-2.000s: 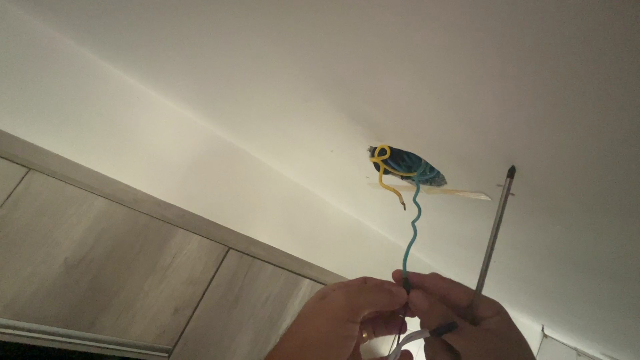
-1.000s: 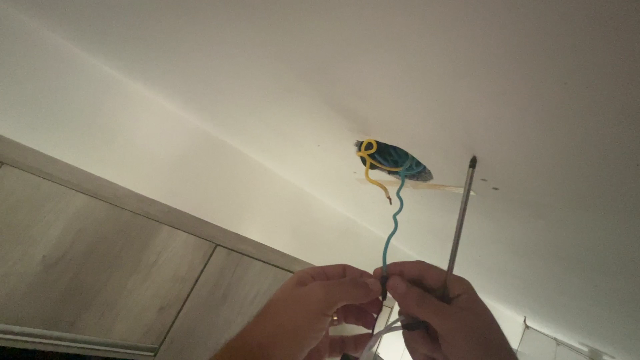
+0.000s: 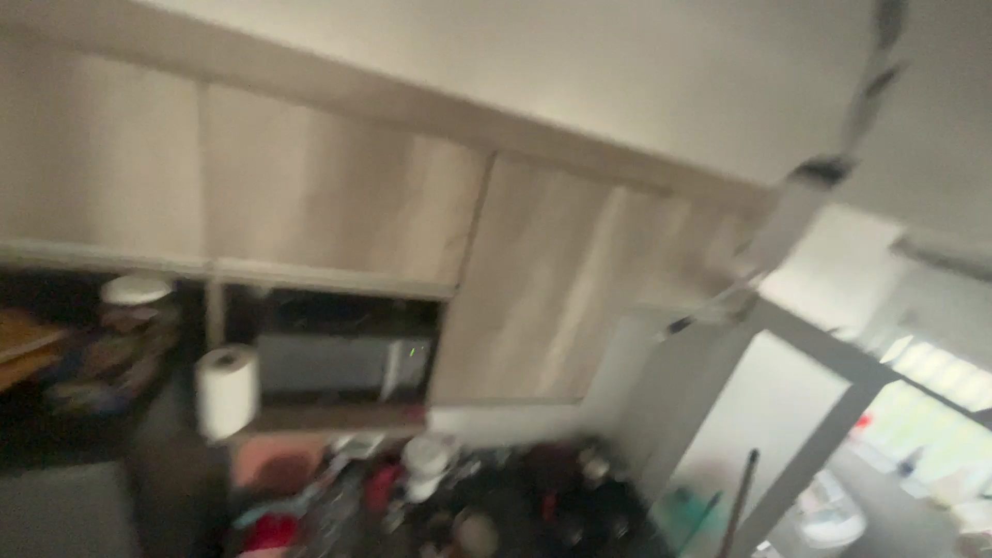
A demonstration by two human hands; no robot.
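Neither of my hands shows in this heavily blurred view. At the upper right, a pale hanging fitting with a dark band appears against the ceiling, too smeared to identify. Below it, a thin pale strand, perhaps a wire, ends in a dark tip. A thin rod with a dark top rises from the lower right edge; whether it is a tool or a long handle I cannot tell. The ceiling hole and the yellow and teal wires are not recognisable here.
Wood-look wall cabinets run below the ceiling. A microwave-like appliance sits in a niche beside a white paper roll. Cluttered items cover the dark counter. A grey door frame stands at the right.
The view has swung from the ceiling hole to the cabinets and counter. Both hands, which were together at the teal wire with a screwdriver in the right, have left the picture.
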